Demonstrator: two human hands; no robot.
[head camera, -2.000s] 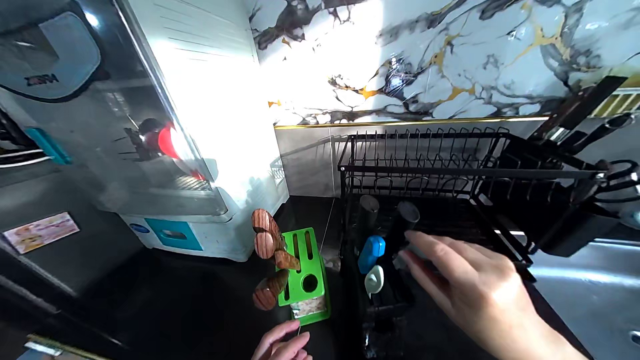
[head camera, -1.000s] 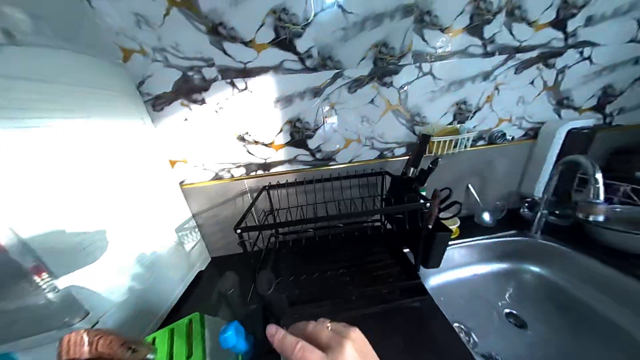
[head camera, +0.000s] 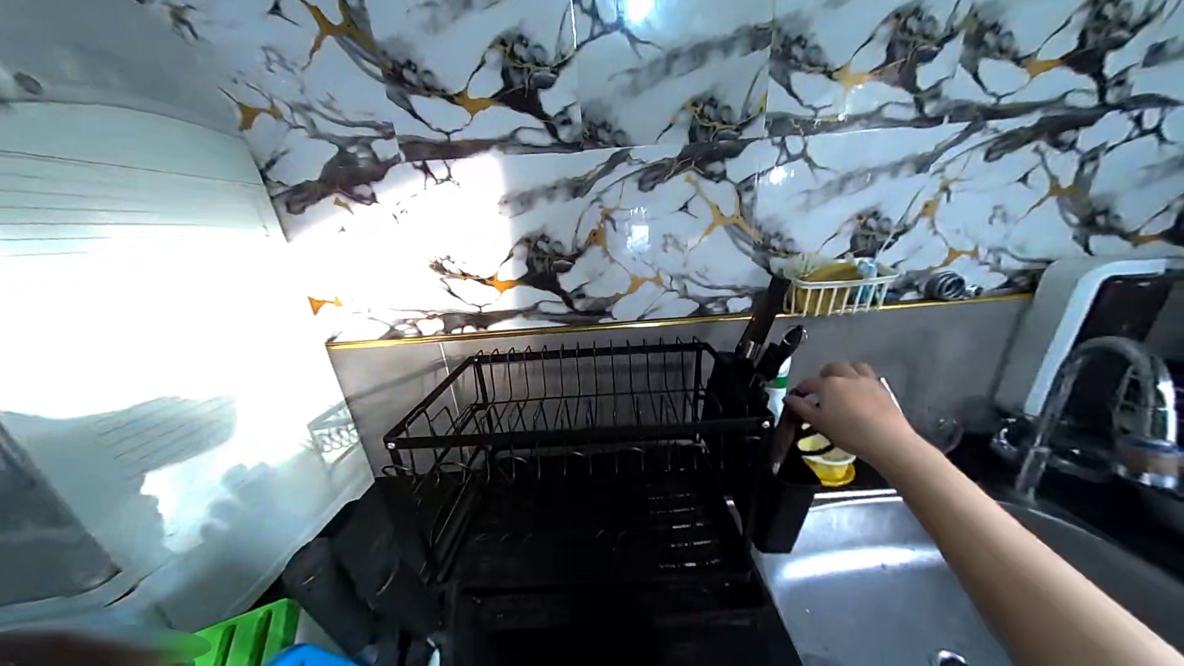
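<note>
My right hand (head camera: 851, 407) reaches over a black utensil holder (head camera: 784, 509) hung at the right end of a black wire dish rack (head camera: 592, 430). Its fingers are at the top of the items standing in that holder; what they touch or grip is hard to tell. Beside the fingers, a black knife block (head camera: 731, 384) holds dark-handled knives (head camera: 764, 319). A yellow cup-like object (head camera: 830, 460) is behind the wrist side of the holder. My left hand does not show. At the bottom left are a green slotted holder (head camera: 248, 634) and a blue item (head camera: 310, 656).
A steel sink (head camera: 860, 573) with a curved faucet (head camera: 1064, 398) lies at the right. A small wall basket (head camera: 840, 291) holds a yellow sponge-like item. A white appliance (head camera: 139, 324) stands at the left. Dark upright objects (head camera: 356, 573) are left of the rack.
My right hand has moved right, from beside the blue item to the holder by the sink. My left hand, seen near the green holder two seconds ago, is out of view. The view has swung up and right.
</note>
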